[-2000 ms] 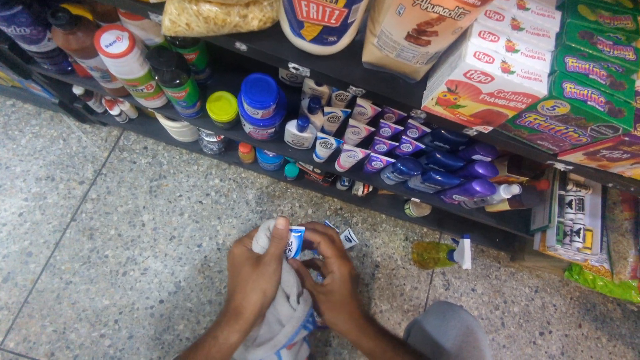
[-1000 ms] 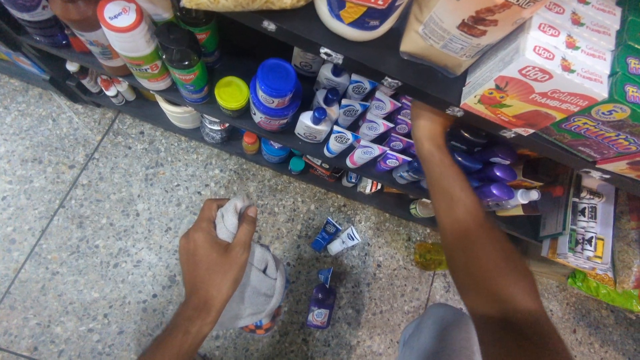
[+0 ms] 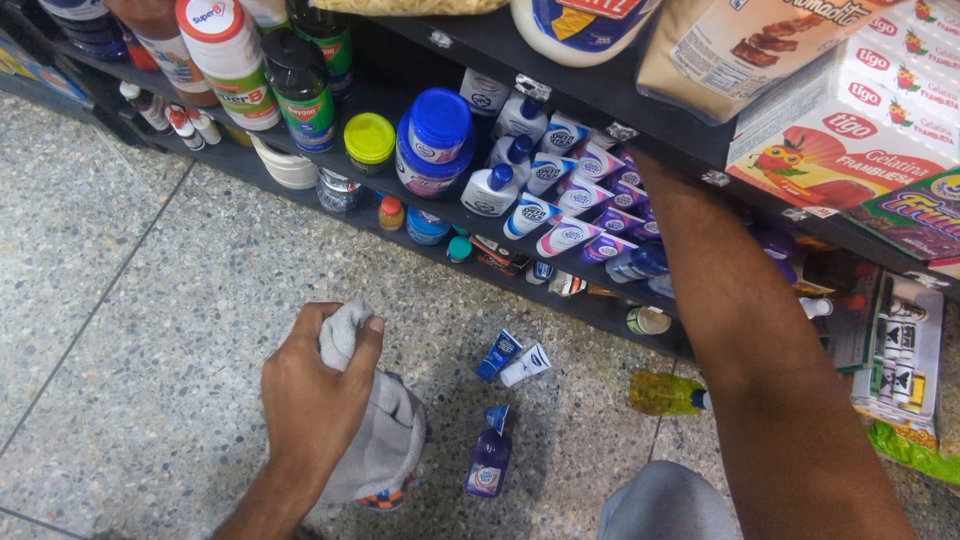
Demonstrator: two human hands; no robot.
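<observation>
My left hand [image 3: 322,397] grips a grey cloth [image 3: 382,431], bunched between thumb and fingers above the floor. My right arm reaches into the lower shelf; the hand itself is hidden behind the upper shelf board, beside rows of deodorant tubes [image 3: 568,236] standing there. On the floor between my arms lie a blue tube [image 3: 499,355], a white tube [image 3: 525,365], a small blue tube [image 3: 496,418] and a purple deodorant bottle [image 3: 489,463]. Near my right forearm a bottle of yellow liquid [image 3: 664,394] lies on its side.
The black shelf edge [image 3: 525,81] runs above the tubes. Blue tubs [image 3: 437,127], a yellow-lidded jar [image 3: 369,141] and spray bottles [image 3: 300,94] stand to the left. Gelatin boxes [image 3: 840,139] sit on the upper shelf at right. A grey-clad knee [image 3: 667,502] is at the bottom.
Two seconds ago both hands held a small tube with the cloth over the floor. The right hand has since gone into the shelf. The left hand has kept the cloth.
</observation>
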